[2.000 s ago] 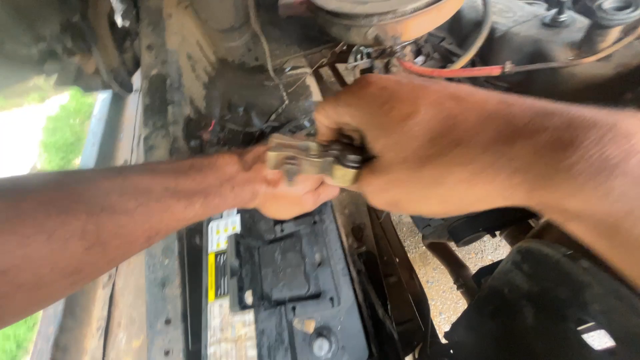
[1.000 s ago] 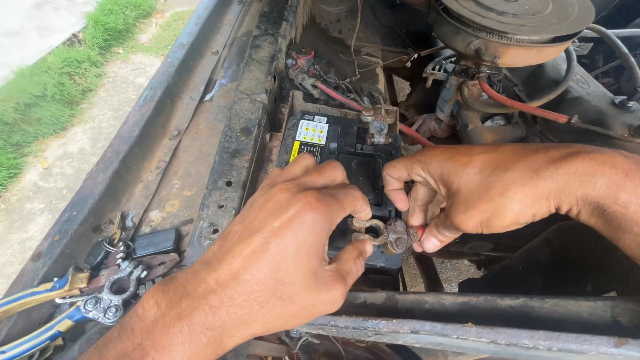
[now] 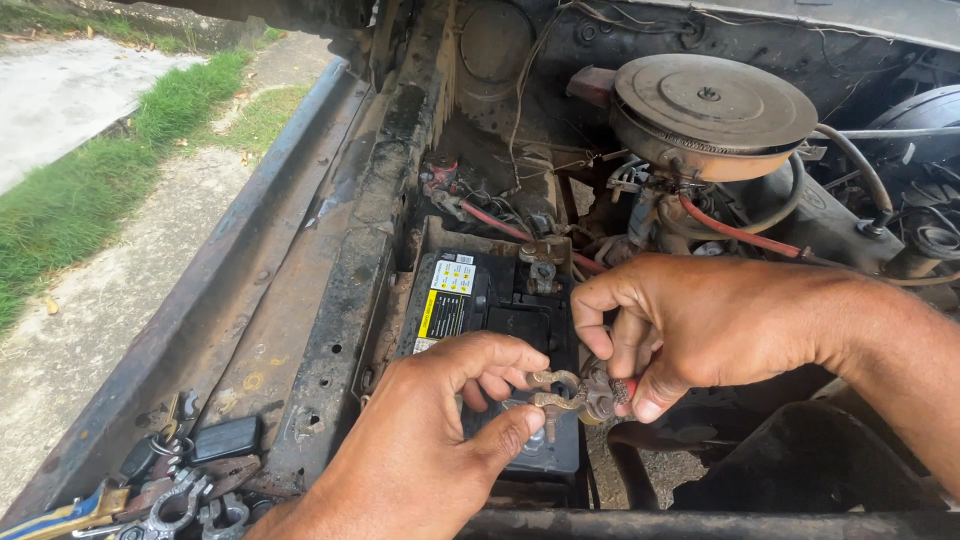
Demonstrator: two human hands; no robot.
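Observation:
My left hand (image 3: 442, 427) pinches the two open arms of a corroded battery cable clamp (image 3: 559, 390) between thumb and fingers. Its cable end, with red insulation and frayed strands, is gripped by my right hand (image 3: 660, 330) on the other side. The clamp is over the near end of a black car battery (image 3: 517, 322), and a post below is partly hidden by it. At the battery's far end another clamp (image 3: 542, 268) is fitted, with a red cable (image 3: 495, 221) near it.
On the fender ledge at lower left lie pliers (image 3: 75, 516), silver battery terminals (image 3: 176, 510) and keys with a black fob (image 3: 227, 439). A round air cleaner (image 3: 712, 105) stands on the engine. A metal crossbar (image 3: 712, 523) runs along the near edge.
Two seconds ago my hands were close together over the battery with metal between them. They have since moved apart, and the clamp shows between them. The view has shifted a lot.

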